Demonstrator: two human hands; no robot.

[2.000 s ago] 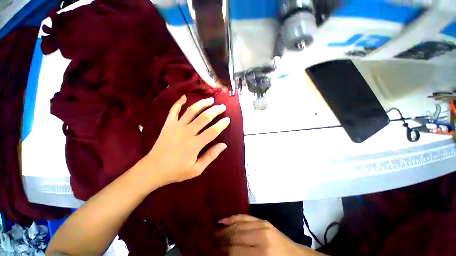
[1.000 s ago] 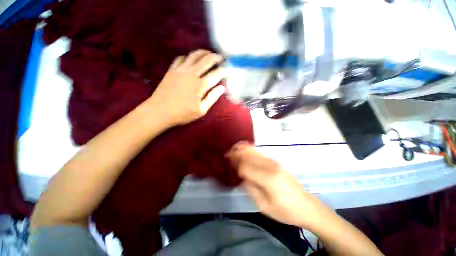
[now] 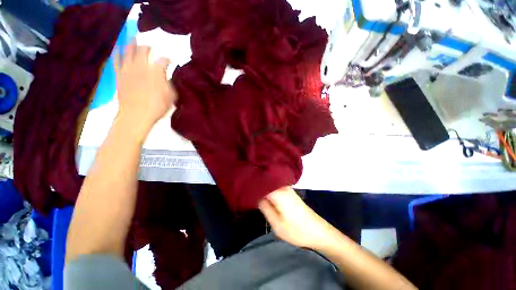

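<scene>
A dark red garment piece with ruffled edges lies bunched on the white machine table, left of the needle area, and reaches over the front edge. My right hand pinches its lower end at the table's front edge. My left hand is slightly blurred over the left part of the table, fingers extended and apart, beside the garment's left edge. It holds nothing visible. The presser foot area is right of the cloth; the needle cannot be made out.
Stacked dark red strips hang at the table's left edge. A black phone, small dark-handled snips and a green and orange coil lie at right. Dark red pieces fill a blue bin at lower right. Pale cloth heaps lie lower left.
My left hand has left the cloth and moved up and left. My right hand is lower, with the cloth's end. The garment is now bunched clear of the machine head. The view has shifted left.
</scene>
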